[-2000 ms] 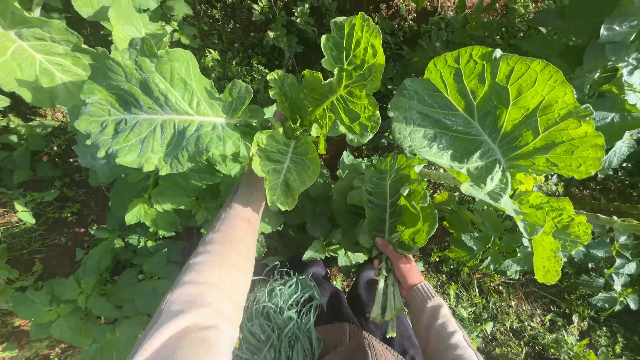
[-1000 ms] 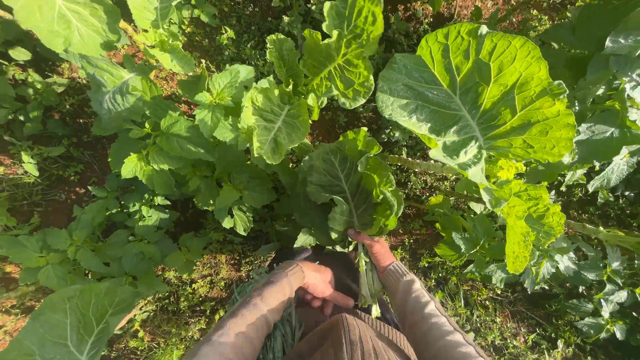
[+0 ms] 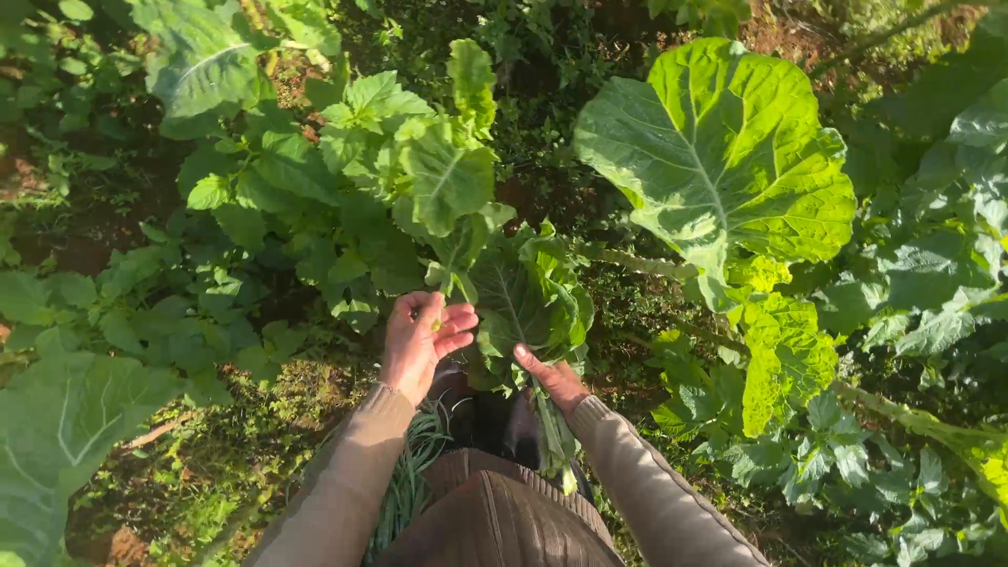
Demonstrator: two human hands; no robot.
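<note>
My right hand [image 3: 555,380] is closed round the stems of a bunch of collard-like leaves [image 3: 531,295], whose cut stem ends [image 3: 555,441] hang down toward my waist. Just left of the bunch is my left hand [image 3: 425,339], its thumb and forefinger pinched at the base of a smaller leafy piece [image 3: 457,252], the other fingers loosely curled. Whether that piece is cut or still growing cannot be told. Green twine-like strands [image 3: 409,472] hang at my left side.
A large sunlit leaf [image 3: 728,157] spreads at the right on a thick stalk [image 3: 638,261]. Another broad leaf [image 3: 63,449] reaches in at lower left. Leafy plants [image 3: 291,173] and low weeds cover much of the soil around my legs. A second stalk [image 3: 906,417] lies at lower right.
My left hand was up among the leaves at first, then low by my waist, and is now raised beside the bunch at the smaller leafy piece. My right hand keeps hold of the bunch.
</note>
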